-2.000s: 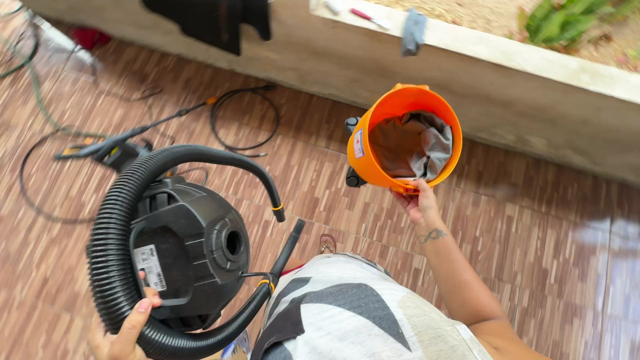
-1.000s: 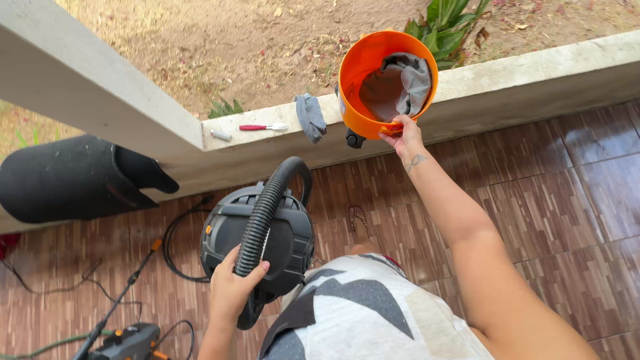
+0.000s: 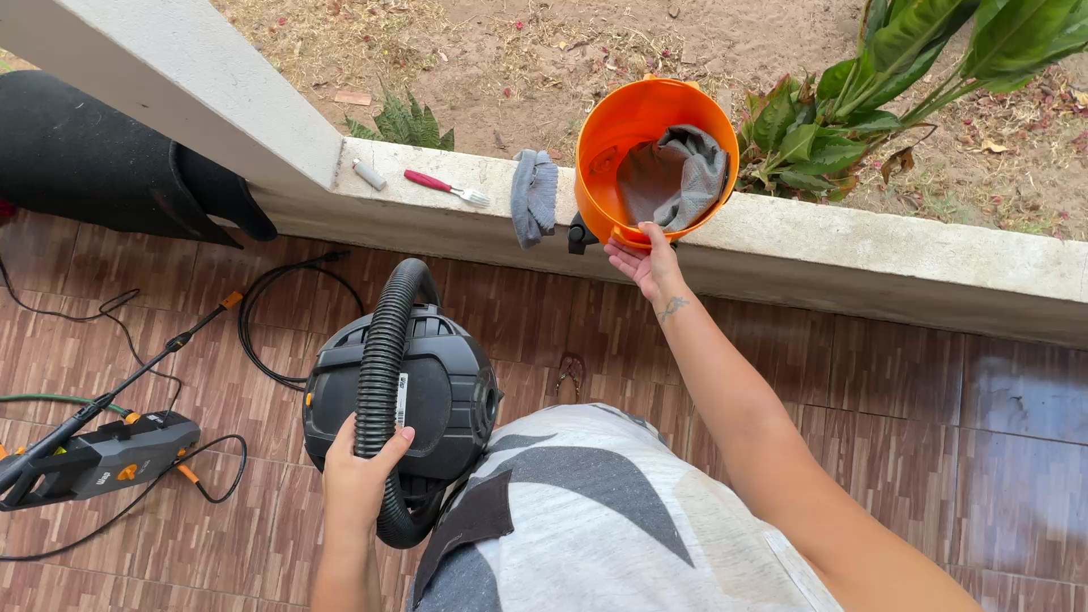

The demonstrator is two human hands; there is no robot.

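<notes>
My right hand [image 3: 639, 257] grips the near rim of an orange vacuum cleaner tank [image 3: 614, 136], thumb on top and fingers beneath. A crumpled grey cloth [image 3: 693, 174] lies inside the tank, and a black caster [image 3: 580, 235] shows at its lower left. The tank is at the low wall; whether it rests on it, I cannot tell. My left hand [image 3: 367, 459] is closed around a black corrugated hose [image 3: 387, 365]. Behind the hose is the black vacuum motor head [image 3: 438, 382], close to my body; its underside is hidden.
On the low wall [image 3: 816, 229] lie a grey cloth [image 3: 534, 197], a red-handled fork [image 3: 442, 185] and a small whitish cylinder [image 3: 369, 174]. A pressure washer [image 3: 127, 459] with cables sits on the tiled floor at left. A black rolled mat [image 3: 85, 161] leans near the post; leafy plants [image 3: 816, 144] grow beyond.
The view has shifted toward the wall and garden. The hose, looped widely around the motor head two seconds ago, is now gathered across it in my left hand. My right hand keeps hold of the tank.
</notes>
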